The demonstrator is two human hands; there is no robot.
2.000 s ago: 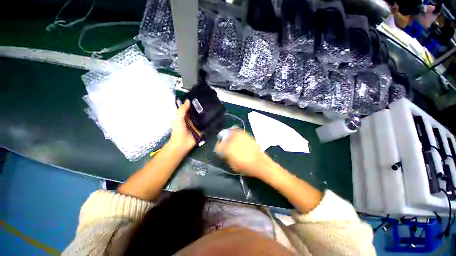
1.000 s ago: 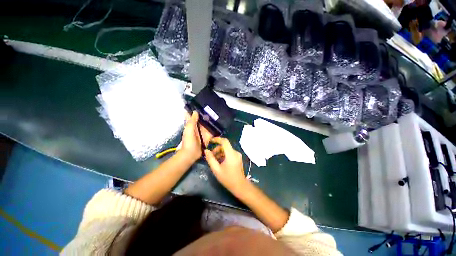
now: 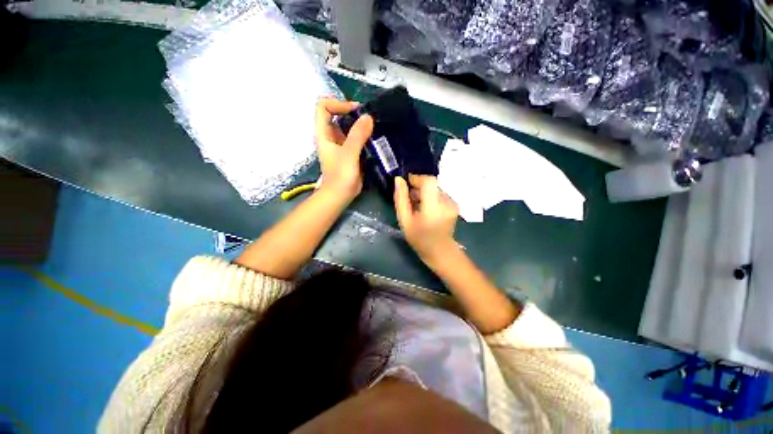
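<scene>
A black power adapter (image 3: pixel 408 136) with a white label on its face is held over the dark green bench, between both hands. My left hand (image 3: pixel 342 151) grips its left side, thumb on the upper face. My right hand (image 3: pixel 426 212) holds its lower right edge with the fingertips. Whether a cloth is in the right hand cannot be told. White wipe sheets (image 3: pixel 517 174) lie on the bench just right of the adapter. A stack of empty bubble bags (image 3: pixel 254 102) lies to the left.
Bagged units (image 3: pixel 585 51) lie in rows along the far side, behind a pale rail (image 3: pixel 508 110) with a metal post (image 3: pixel 353 34). A whitish bottle (image 3: pixel 644 182) and foam trays (image 3: pixel 708 263) stand at right. A yellow handle (image 3: pixel 298 191) shows beside my left wrist.
The camera view has shifted, so the bench stands higher in the picture. The adapter is turned with its label facing up. My right hand has moved onto its lower right edge.
</scene>
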